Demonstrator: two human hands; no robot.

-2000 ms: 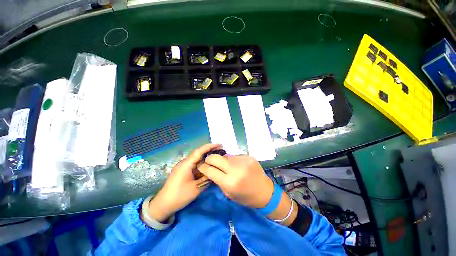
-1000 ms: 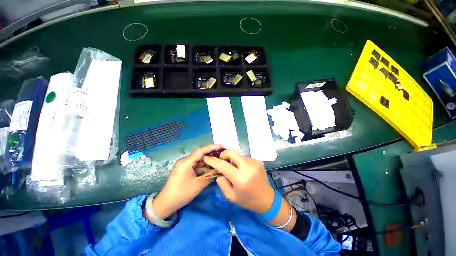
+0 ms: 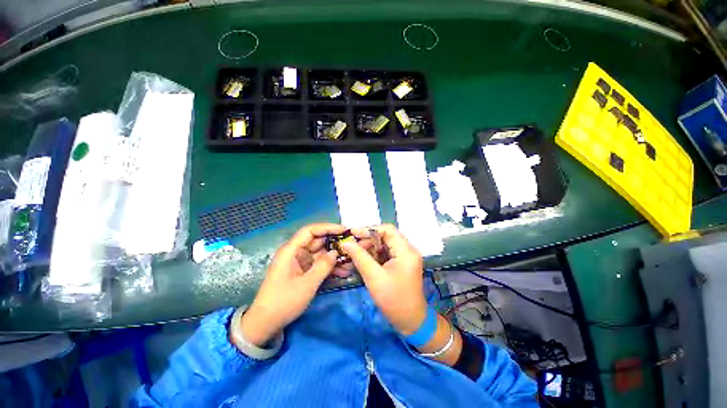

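A small black device unit with a gold-yellow part showing is held between both hands, just over the bench's front edge. My left hand grips its left side with thumb and fingers. My right hand holds its right side, thumb on the front face. The fingers cover much of the unit. No tweezers can be made out. The black compartment tray lies behind, with similar units in its pockets; the second pocket from the left in the front row holds none.
Two white strips lie behind the hands. A dark-gridded blue sheet and bagged white sheet packs are left. White scraps, a black box, a yellow tray and a blue box are right.
My hands have opened outward around the unit, so its gold-yellow part now shows. My right hand has turned more upright. The bench items have shifted slightly in view.
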